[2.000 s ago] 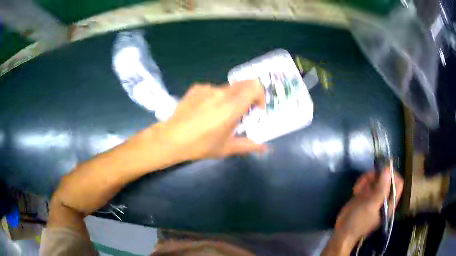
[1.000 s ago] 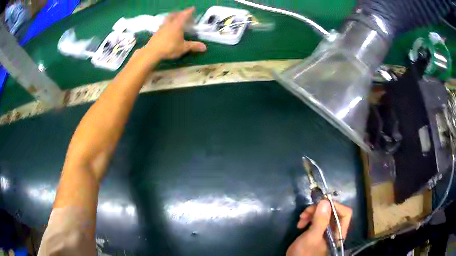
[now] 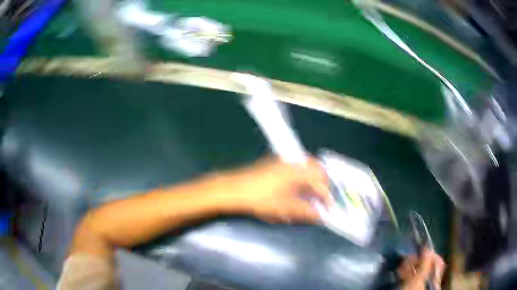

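The picture is blurred by motion. My left hand [image 3: 292, 190] grips the near left side of a white power strip housing [image 3: 360, 198] over the dark green bench. Small coloured parts show inside the housing, too blurred to tell apart. A white cord in a plastic bag [image 3: 275, 122] trails from my left hand up to the pale rail. My right hand [image 3: 419, 269], cut off by the lower edge, holds the dark soldering iron [image 3: 420, 235] at the right, tip upward, apart from the housing.
Another white housing [image 3: 195, 37] with a wrapped cord lies on the bright green conveyor behind the pale rail [image 3: 334, 105]. The clear fume hood [image 3: 453, 161] is at the right, beside dark items and a wooden edge. A white cable [image 3: 419, 56] runs at the upper right.
My left hand has come back from the conveyor to the bench with a housing and its wrapped cord. The view has shifted, and my right hand with the iron now shows lower and farther right.
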